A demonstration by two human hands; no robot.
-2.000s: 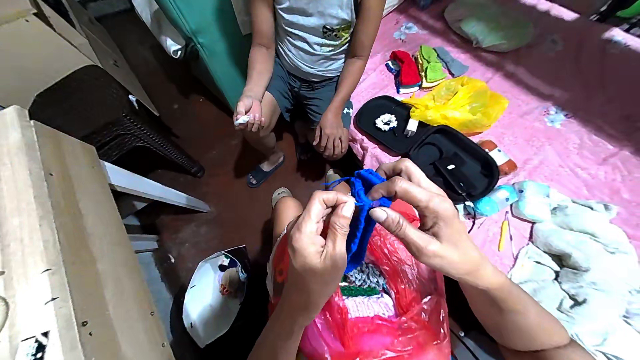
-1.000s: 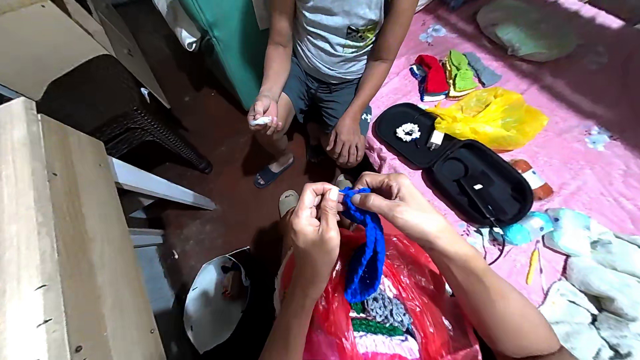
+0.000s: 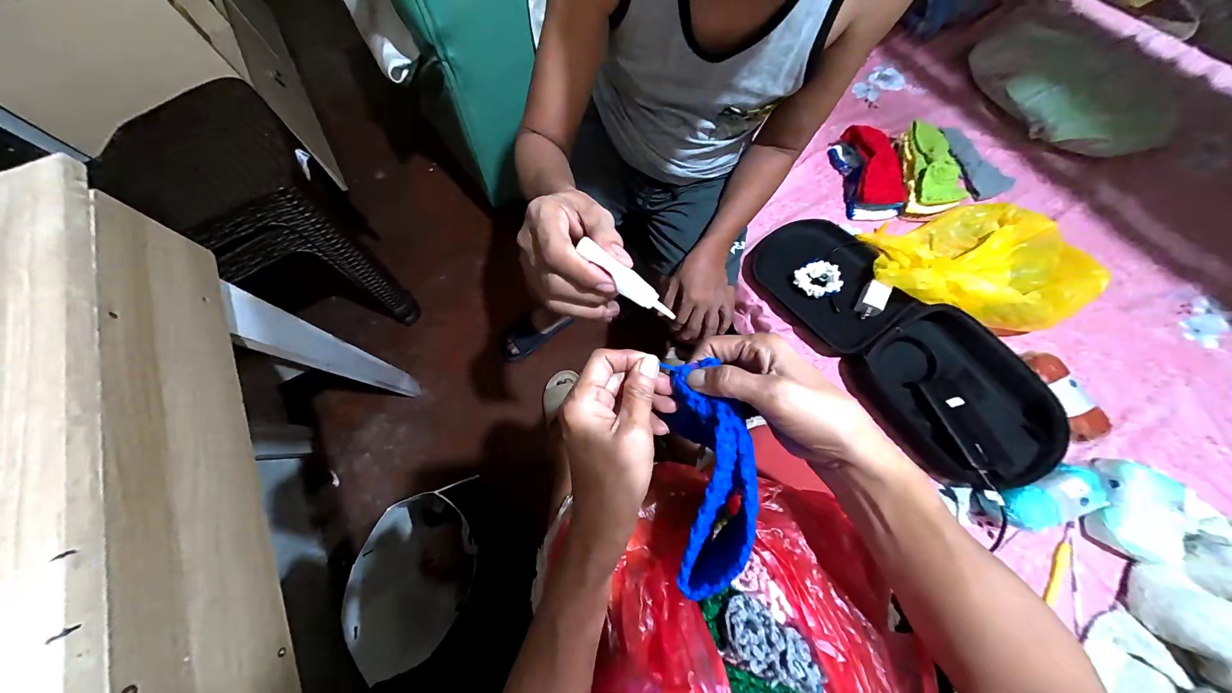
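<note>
A blue crocheted band (image 3: 724, 491) hangs in a loop from my fingers over a red plastic bag (image 3: 664, 577). My left hand (image 3: 616, 414) pinches a short blue yarn strand at the band's upper end. My right hand (image 3: 780, 390) grips the band's top edge between thumb and fingers, close to the left fingertips. Just above my hands, another person's hand holds a small white nozzle-tipped bottle (image 3: 624, 277), its tip pointing down toward the band. Inside the red bag lie grey crocheted pieces (image 3: 770, 640) and green ones.
On the pink floral sheet (image 3: 1174, 385) are a black zip case (image 3: 962, 404), a yellow plastic bag (image 3: 1001, 265), folded knitted pieces (image 3: 871, 168), yarn balls (image 3: 1054, 496) and a yellow-handled hook (image 3: 1059, 570). A wooden table (image 3: 173, 433) stands left, with a round bin (image 3: 409, 577) beyond its edge.
The other person's hand has moved the white bottle from near their knee toward my hands, its tip now lowered. The blue band, earlier bunched in my fingers, hangs down as a loop.
</note>
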